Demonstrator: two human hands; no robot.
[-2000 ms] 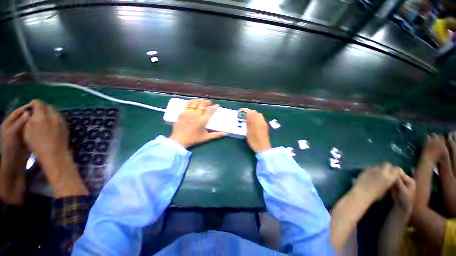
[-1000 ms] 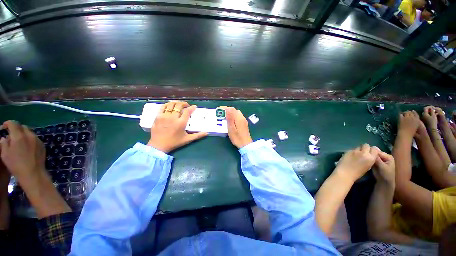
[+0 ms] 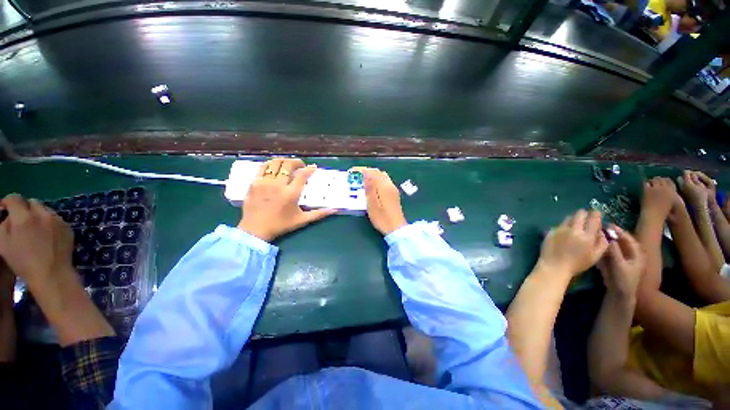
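Note:
A white power strip (image 3: 326,192) lies on the green bench, with a white cord (image 3: 120,170) running from its left end. My left hand (image 3: 274,198) rests over the left part of the strip and holds it, a ring on one finger. My right hand (image 3: 383,200) is at the strip's right end, its fingers against a small square unit (image 3: 355,178) with a lit blue-green face. The unit sits at the strip's right end. My right fingertips are partly hidden behind the hand.
Several small white units (image 3: 455,214) lie right of the strip. A tray of black parts (image 3: 112,240) is at left by a neighbour's hand (image 3: 36,240). Other workers' hands (image 3: 575,244) are at right. Behind are a reddish edge strip (image 3: 320,147), a dark conveyor (image 3: 264,80) and a green post (image 3: 640,88).
The view has shifted, moving the bench and strip leftward in the picture. The unit's face has turned from dark green to bright blue-green. Both my hands stay on the strip.

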